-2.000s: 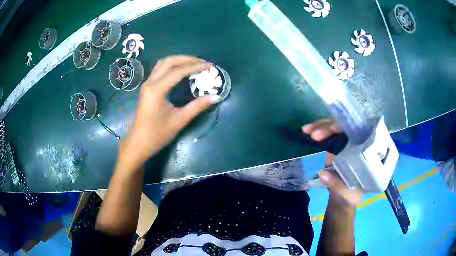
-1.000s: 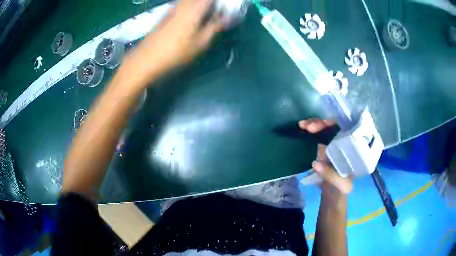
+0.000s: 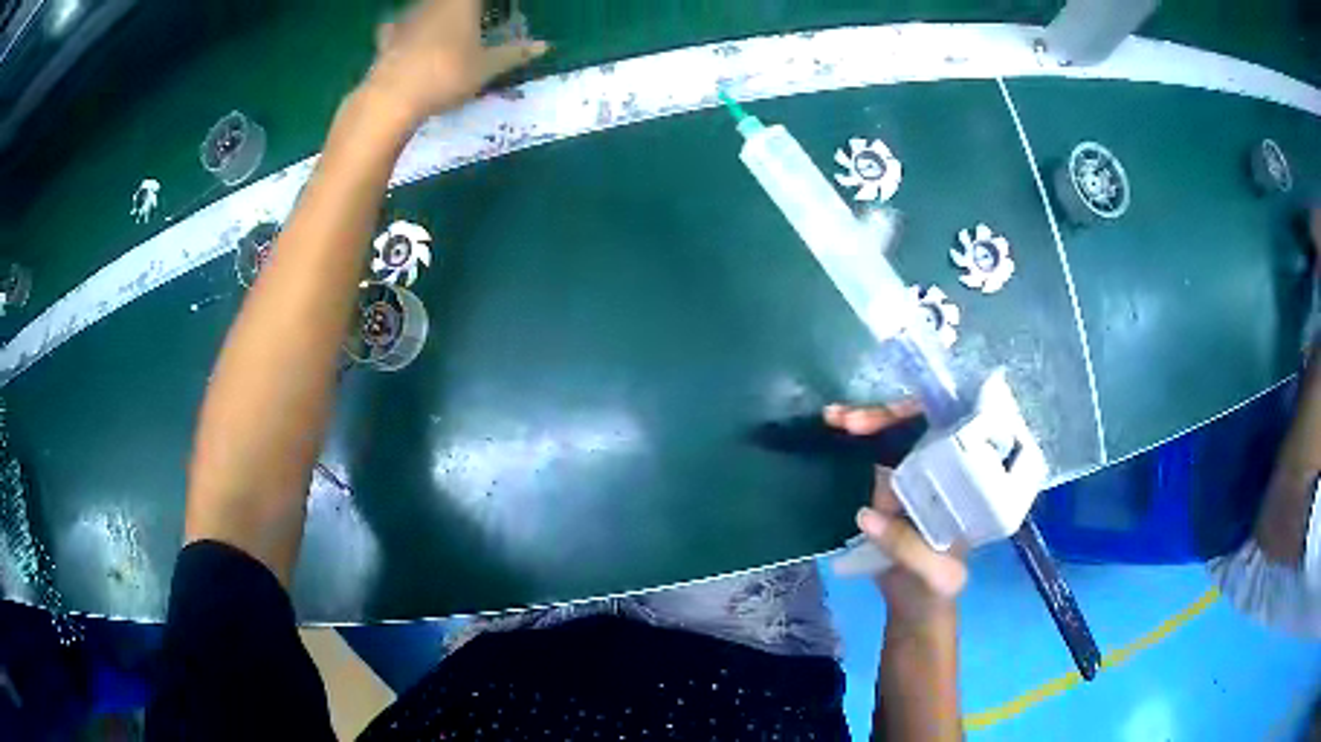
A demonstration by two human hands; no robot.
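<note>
My right hand point(image 3: 916, 554) grips the white-grey dispensing gun point(image 3: 974, 471) by its handle. Its long translucent barrel point(image 3: 829, 232) points up and left, with a green nozzle tip point(image 3: 736, 110) near the white rail. My left hand point(image 3: 435, 61) is at the top edge, beyond the rail, with its thumb stretched out to the right. A fan housing point(image 3: 503, 22) shows beside it between thumb and fingers, partly cut off; whether the hand touches it is unclear.
White fan blades point(image 3: 984, 257) lie right of the barrel, another point(image 3: 401, 251) at left. Housings sit by my left forearm point(image 3: 388, 326), beyond the worn white rail point(image 3: 638, 94) point(image 3: 232, 148), and far right point(image 3: 1094, 181). Another person's arm point(image 3: 1297, 449) is at the right edge.
My left hand has moved from the bench, where it was at a housing with a white blade, up and left across the rail. The gun has shifted slightly down and left in view.
</note>
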